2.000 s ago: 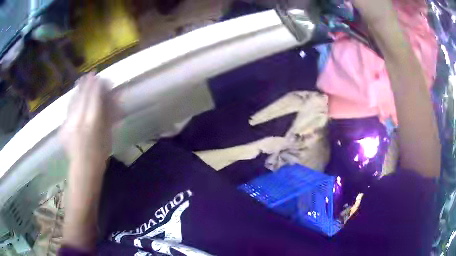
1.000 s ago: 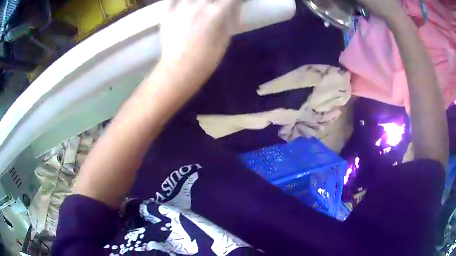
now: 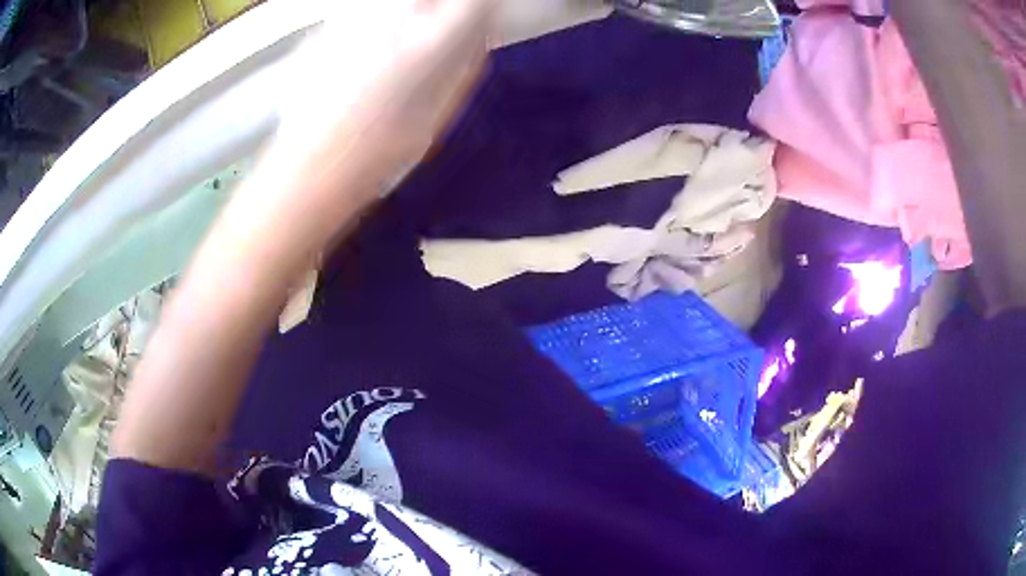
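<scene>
The pale garment [image 3: 107,163] covers the long curved board and washes out in bright light. My left hand [image 3: 433,39] is over the board at the top edge, blurred and overexposed, so its fingers and hold are unclear. The iron [image 3: 709,14] shows its shiny metal part at the top edge, right of the board's end. My right forearm comes down the right side; my right hand is beyond the top edge, and its hold on the iron is hidden.
Beige cloth strips [image 3: 709,186] lie on dark cloth above a blue plastic basket [image 3: 658,349]. Pink cloth [image 3: 838,124] is at right. A crumpled beige heap [image 3: 96,394] is below the board at left. Yellow material [image 3: 180,25] is behind.
My left hand first moved from the board's left part towards its right end, then slightly back left. The iron and right hand moved up towards the top edge.
</scene>
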